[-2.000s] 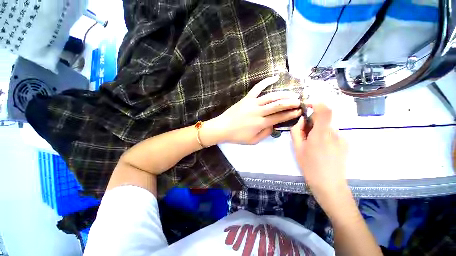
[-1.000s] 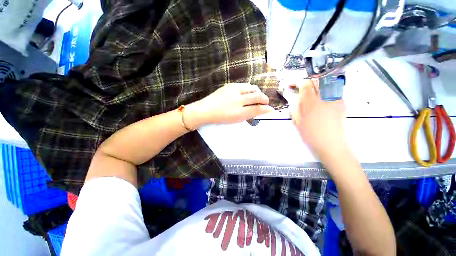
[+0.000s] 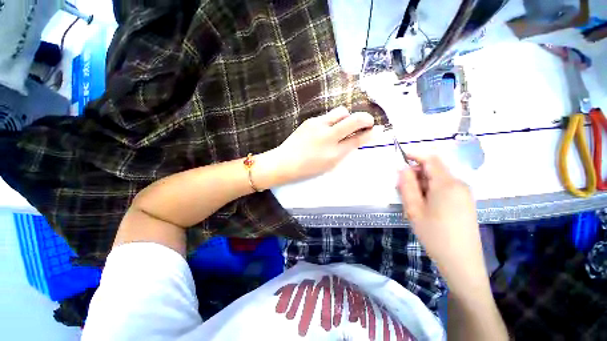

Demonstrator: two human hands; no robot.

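Note:
The dark brown plaid garment (image 3: 246,86) with cream-yellow check lies bunched left of the sewing machine, its right edge by the presser foot (image 3: 377,60). My left hand (image 3: 319,146) lies on the garment's edge, thumb and fingers together at its corner below the foot; the fingertips pinch the cloth. My right hand (image 3: 436,196) is a little to the right, off the cloth, its fingers closed on a slim pointed metal tool (image 3: 401,150), likely tweezers. The tool points up-left toward the garment's corner. Whether its tip touches the cloth is unclear.
The machine's curved chrome guard (image 3: 459,33) hangs upper right. A grey knurled piece (image 3: 437,90) and a flat silver plate (image 3: 470,152) lie right of the needle. Scissors with yellow (image 3: 576,156) and red handles lie far right. A blue basket (image 3: 50,256) stands lower left.
My right hand has drawn down and right, away from the cloth edge, and the pointed tool now shows in it. The view has shifted, uncovering the silver plate. My left hand stays at the cloth.

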